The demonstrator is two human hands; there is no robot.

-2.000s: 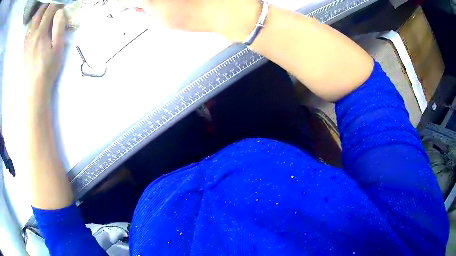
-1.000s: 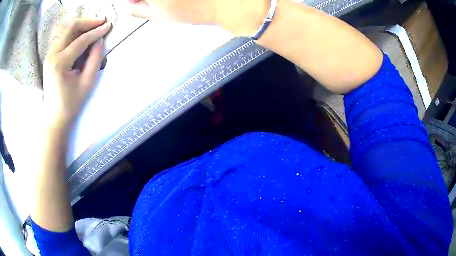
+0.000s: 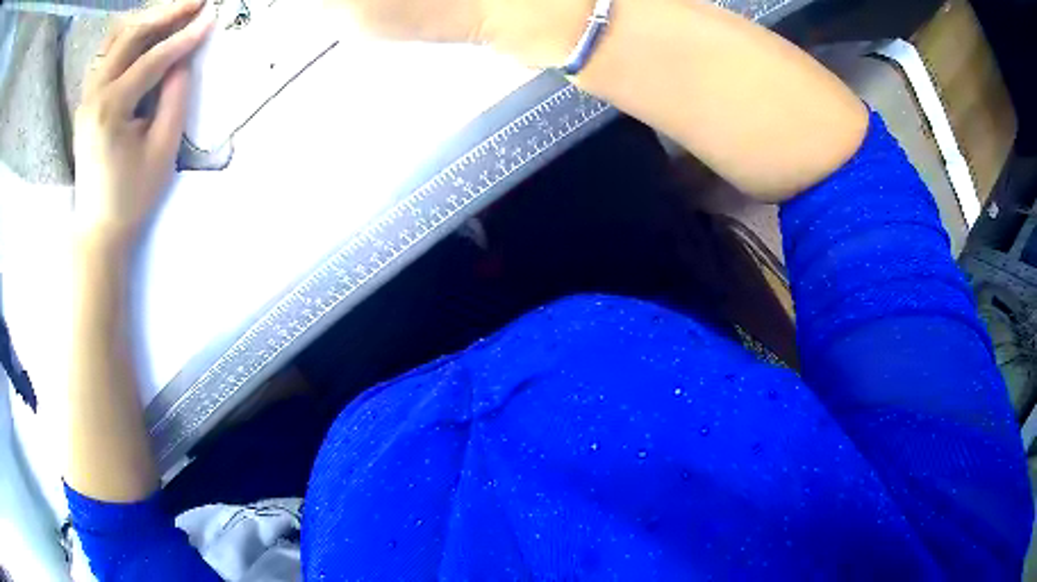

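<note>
The beige-grey fabric panel (image 3: 32,97) lies on the white machine table (image 3: 307,148) at the upper left. My left hand (image 3: 134,108) is at the panel's right side, fingers bent and pointing up and right; whether it grips cloth I cannot tell. My right hand (image 3: 426,14) is at the top edge, washed out by glare, its fingers cut off or lost in the brightness. Thin black outlines of the bed plate show between the hands. The needle area is cut off by the top edge.
A grey ruler strip (image 3: 375,250) runs along the table's front edge. A cardboard box (image 3: 961,102) stands at the far right beside beige-grey pieces with a white strip. Crumpled pale cloth (image 3: 245,540) is at the lower left. My lap is below the table edge.
The beige cloth came into view at the upper left after the first frame. Since the second frame, my left hand has shifted slightly left and up, and the bed plate's corner shows again.
</note>
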